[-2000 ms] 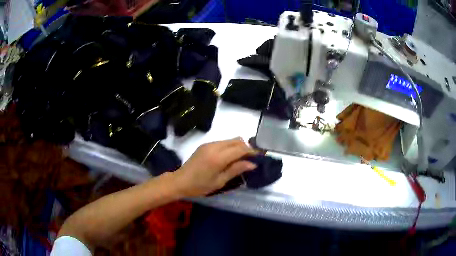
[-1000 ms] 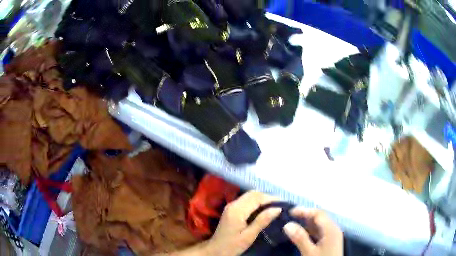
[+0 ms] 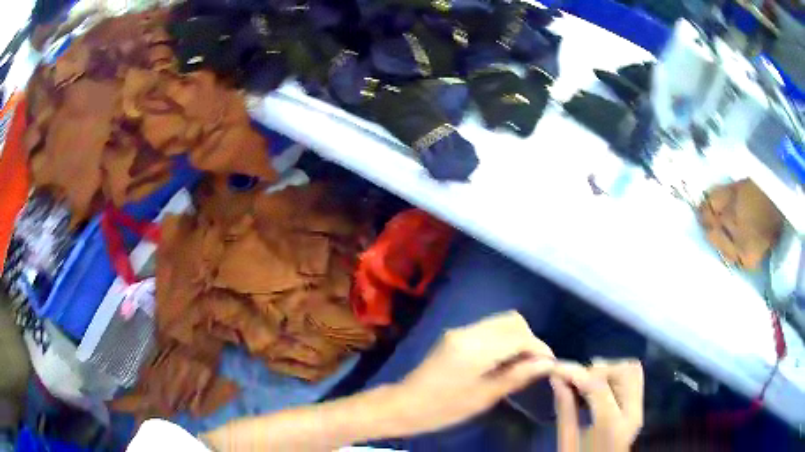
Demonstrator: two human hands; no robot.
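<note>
My left hand (image 3: 490, 364) and my right hand (image 3: 605, 397) meet over my lap at the lower edge. Their fingers pinch a small dark fabric piece (image 3: 534, 402), which is mostly hidden by the fingers and blurred against dark clothing. Its zip and lettering cannot be made out. A pile of joined dark pieces with gold lines (image 3: 432, 97) lies on the white table (image 3: 565, 238) above the hands.
The sewing machine (image 3: 688, 84) stands upper right, with rust-brown pieces (image 3: 743, 221) beside it. Brown cloth heaps (image 3: 265, 265), a red-orange cloth (image 3: 402, 260) and a blue bin (image 3: 84, 282) are below the table edge. Red-handled snips (image 3: 778, 335) are at right.
The view has swung down and left from the machine to my lap. My left hand has taken the dark piece off the table, and my right hand has come in to hold it too.
</note>
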